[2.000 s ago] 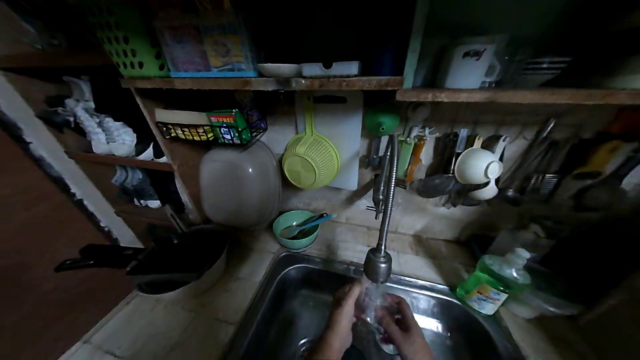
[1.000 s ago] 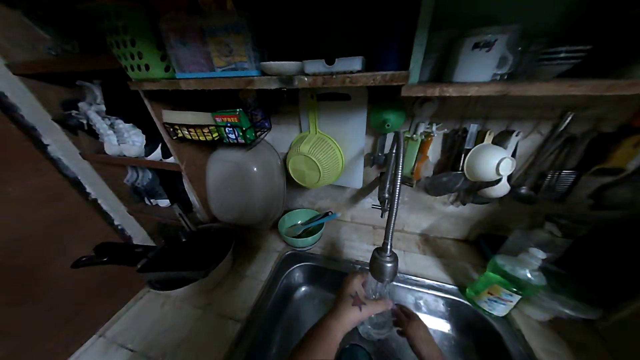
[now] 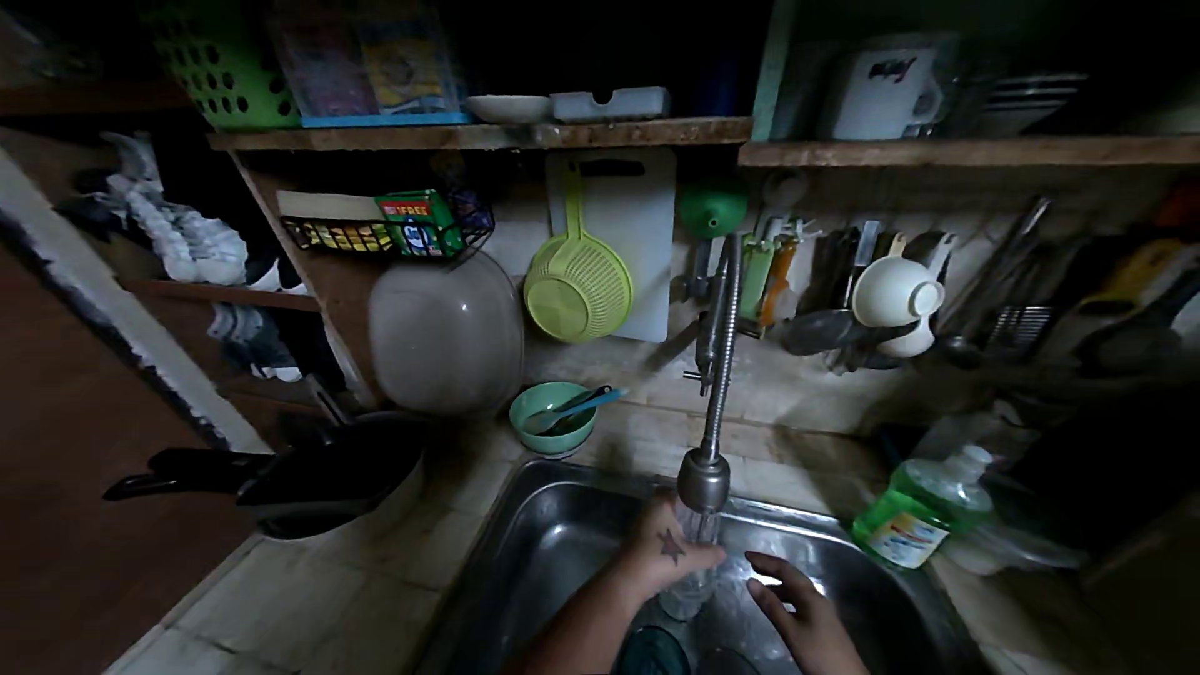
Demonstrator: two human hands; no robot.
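My left hand (image 3: pixel 664 548) grips a clear drinking glass (image 3: pixel 689 595) below the metal faucet head (image 3: pixel 703 480), and water runs down from the faucet. To the right of the glass, my right hand (image 3: pixel 792 600) is apart from it, with its fingers spread and nothing in them. Both hands are over the stainless steel sink (image 3: pixel 553 534). At the bottom of the sink, below the held glass, lies a dark teal glass or cup (image 3: pixel 651 652), partly cut off by the frame edge.
A green bowl with utensils (image 3: pixel 553 422) stands behind the sink. Green dish soap (image 3: pixel 923 506) is at the sink's right rim. Black pans (image 3: pixel 328 478) sit on the left counter. A lime strainer (image 3: pixel 578 291) and a white ladle or cup (image 3: pixel 891 291) hang on the wall.
My right hand has come away from the glass, which it was touching or close to earlier. The glass remains in my left hand under the faucet.
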